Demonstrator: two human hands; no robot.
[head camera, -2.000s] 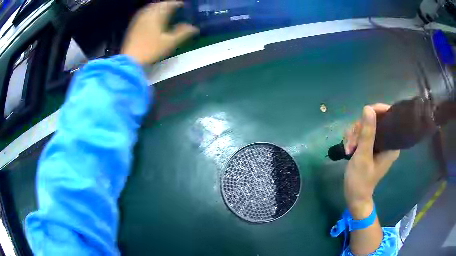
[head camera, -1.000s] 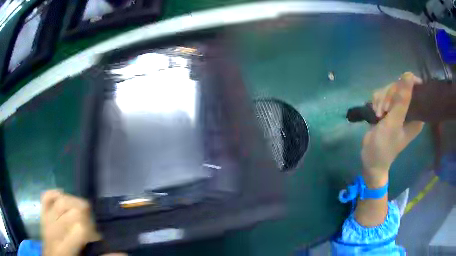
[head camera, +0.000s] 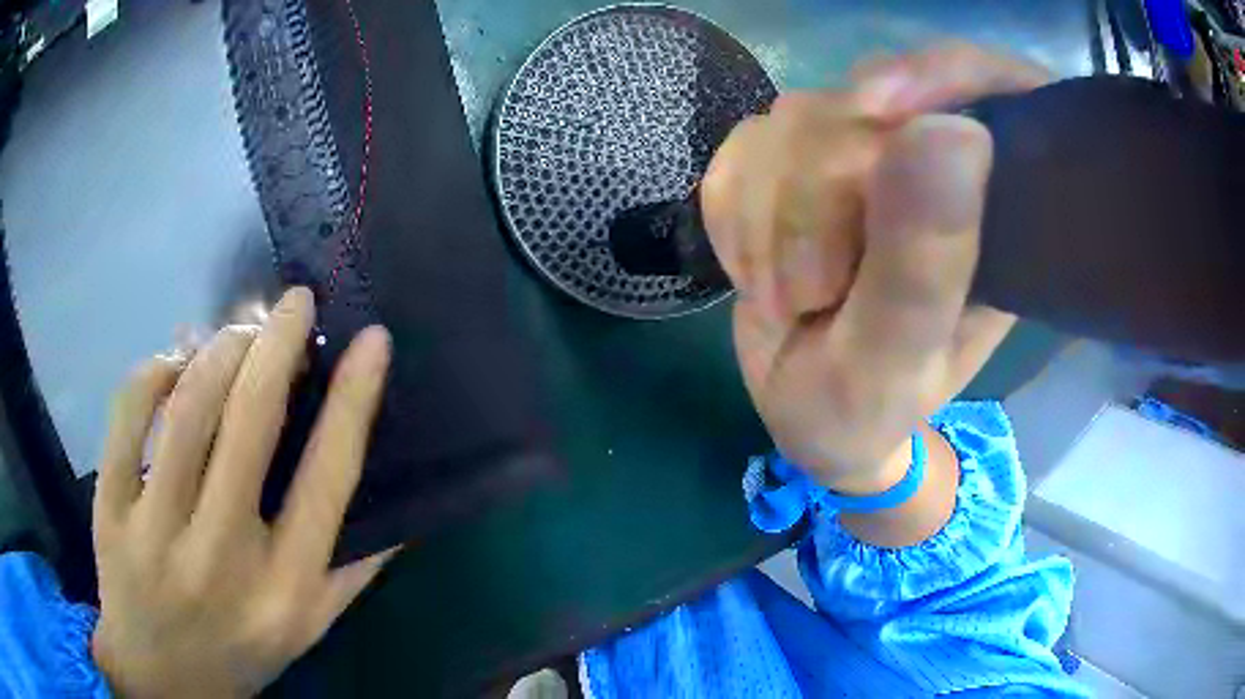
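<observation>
The device unit lies at the left, with a wide black border, a smooth silver-grey sheet and a dark perforated strip with thin red wires. My left hand lies palm down on its lower part, fingers spread; the fingertips hide the strip's lower end. My right hand is shut around the thick dark electric screwdriver. Its black nose is over the round screw tray. The bit cannot be made out. Dark screws lie on the tray's right side, partly behind my hand.
The dark green bench surface shows between the unit and my right wrist, with its front edge below. White box-like shapes stand at the lower right, beyond the bench. Blue and dark tools are at the upper right edge.
The unit has come in from the left and now lies on the bench, my left hand moving from its corner onto it. My right hand with the screwdriver has moved left to the tray.
</observation>
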